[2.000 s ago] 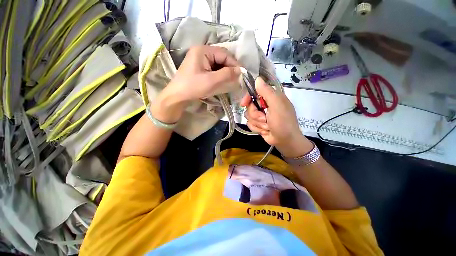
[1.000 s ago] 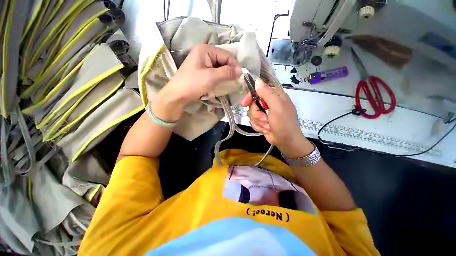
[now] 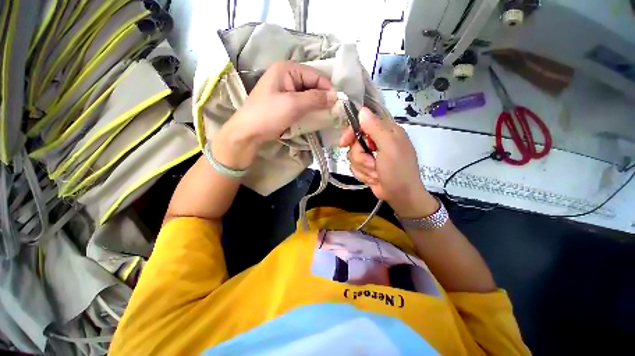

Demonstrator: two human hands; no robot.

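Observation:
A beige cloth piece point(image 3: 268, 170) with yellow piping point(image 3: 203, 104) at its left edge lies bunched under my hands at the table's front edge. My left hand point(image 3: 289, 101) pinches a small pale bit at the fingertips, thread or cloth, too small to tell. My right hand point(image 3: 379, 153) holds small dark thread snips point(image 3: 356, 128), their tips at my left fingertips. Narrow straps point(image 3: 322, 167) hang from the piece towards my lap.
Stacked workpieces with yellow edges point(image 3: 115, 132) fill the left. The sewing machine point(image 3: 445, 28) stands at the upper right. Red-handled scissors point(image 3: 522, 135), a purple tool point(image 3: 458, 104), a brown object point(image 3: 536, 68) and a black cord lie on the white table point(image 3: 445, 149).
The snips and my right hand have turned and shifted slightly at my left fingertips. My left hand and the cloth are almost unmoved.

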